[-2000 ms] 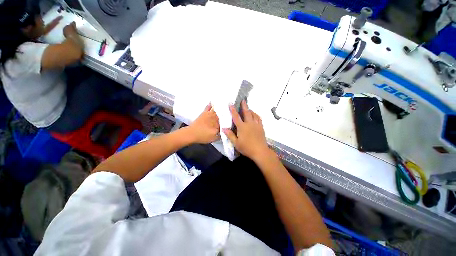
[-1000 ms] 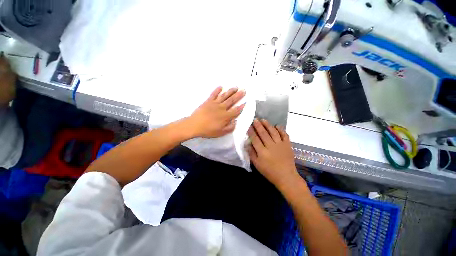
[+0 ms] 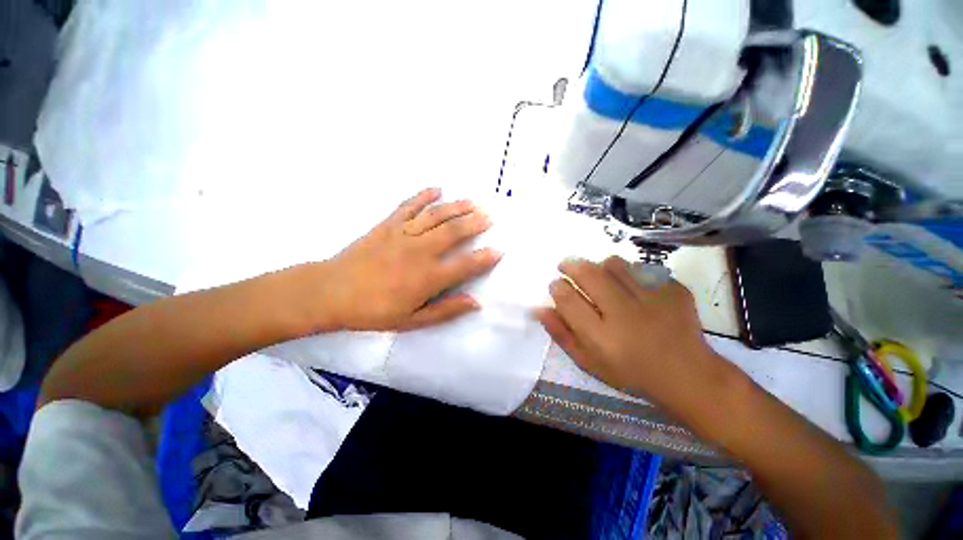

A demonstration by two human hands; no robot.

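The large white fabric panel lies on the table and hangs over its front edge in a curve. My left hand rests palm down on it with fingers apart. My right hand is at its right side, fingers bent and fingertips down, just in front of the presser foot. Whether it pinches the fabric cannot be told. The white head of the industrial lockstitch machine leans over this spot. The grey fabric panel does not show; the white panel's far edges merge with the white table.
A phone lies right of my right hand. Green and yellow-handled scissors lie at the right table edge. A white cloth piece hangs by my lap. A blue plastic crate with grey pieces stands below the table.
The view has moved closer to the machine head. Both hands have shifted nearer the presser foot. The grey piece, visible under my right fingers a second ago, no longer shows.
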